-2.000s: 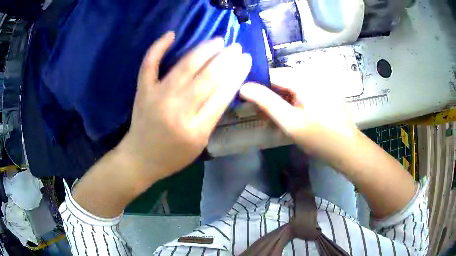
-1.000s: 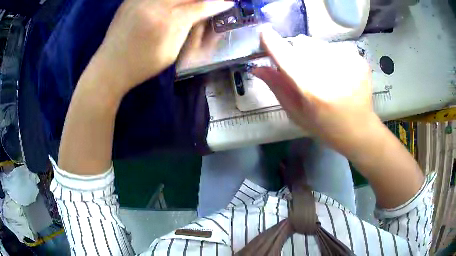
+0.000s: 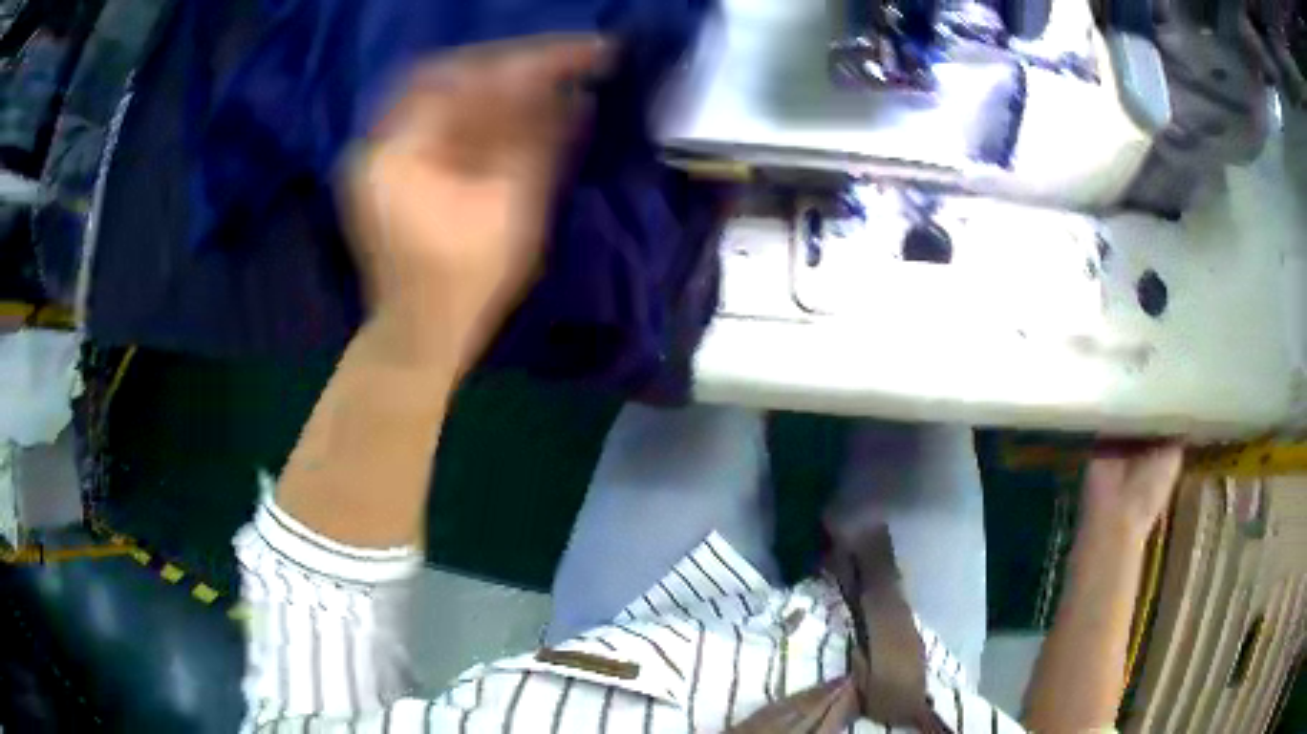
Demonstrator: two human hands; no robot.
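Observation:
My left hand (image 3: 459, 187) is blurred, over the shiny blue cloth (image 3: 287, 115) at the upper left. Its fingers point to the upper right; whether they grip the cloth is unclear. Darker navy folds of the cloth (image 3: 616, 301) hang at the left end of the sewing machine bed (image 3: 917, 359). The white-grey machine head (image 3: 803, 101) has metal parts at the top, with no cloth visible over the plate (image 3: 760, 265) below it. My right hand (image 3: 1140, 480) is at the bed's front edge, lower right, its fingertips hidden under the edge.
Dark matt cloth (image 3: 144, 273) lies at the far left, beside a yellow frame bar (image 3: 72, 551). Yellow bars (image 3: 1247, 458) and slatted light brown material (image 3: 1233, 602) stand at the right. My legs (image 3: 674, 502) are below the machine over a green floor.
The view has shifted. My right hand has left the machine plate and moved down right to the front edge. My left hand has moved off the machine parts, back over the blue cloth.

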